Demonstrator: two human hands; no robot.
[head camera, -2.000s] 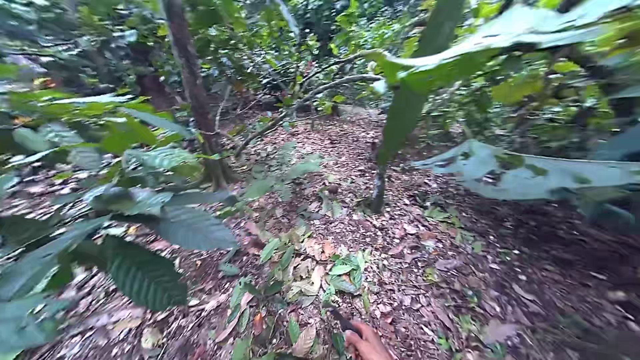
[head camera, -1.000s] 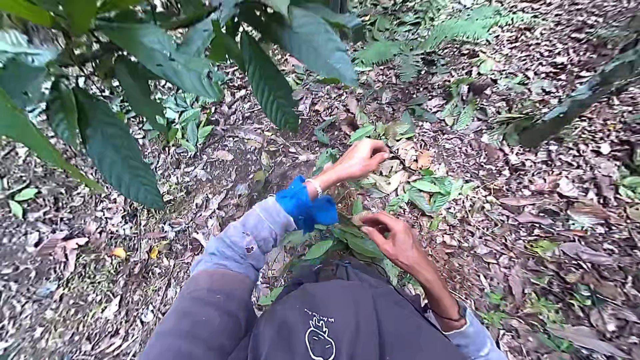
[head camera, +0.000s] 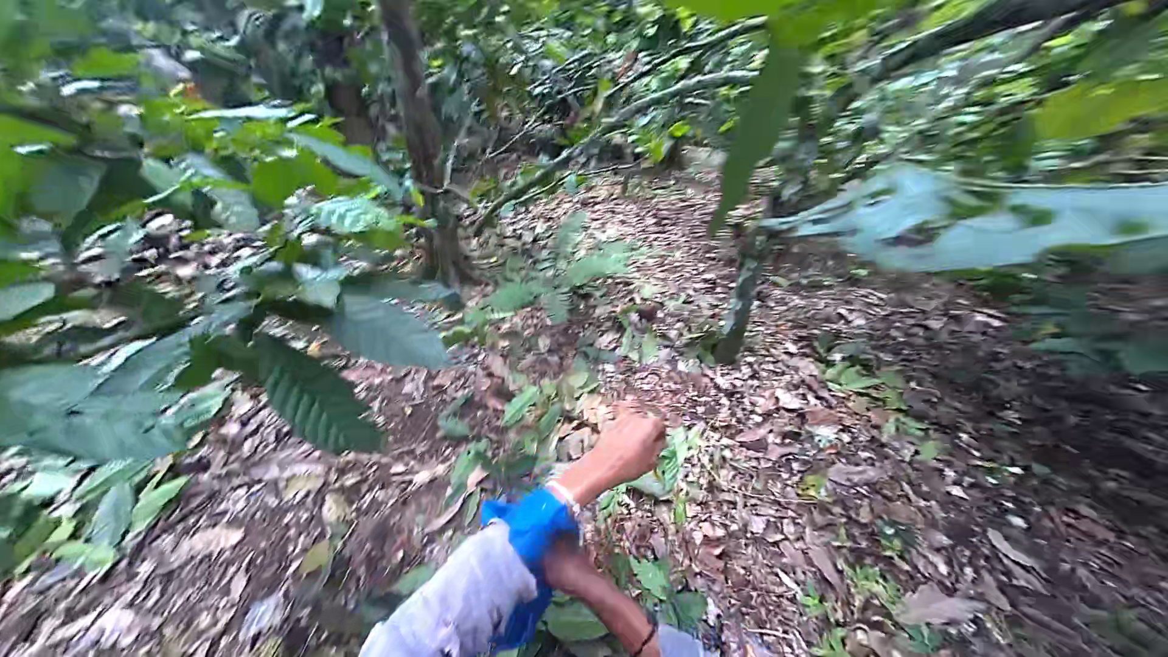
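Note:
My left hand (head camera: 630, 447) is held out over the leaf litter, fingers curled into a fist, with nothing visible in it. A blue cloth (head camera: 534, 529) is bunched around my left wrist, at the end of a grey sleeve (head camera: 465, 593). A pale band shows between the cloth and the hand. My right hand (head camera: 564, 561) lies against the blue cloth, crossing under the left wrist; its fingers are blurred and mostly hidden. Part of the cloth hangs below it. A dark bracelet (head camera: 646, 639) is on my right wrist.
Large green leaves (head camera: 315, 392) hang close on the left, and a pale, holed leaf (head camera: 985, 219) juts in from the right. A slim trunk (head camera: 424, 146) stands at left, a short stem (head camera: 741, 301) ahead. Dry leaves and small green plants (head camera: 652, 579) cover the ground.
The view has tipped up from the ground and my lap. My right hand, apart from the blue cloth a second ago, is now against it. The left fingers look more tightly curled.

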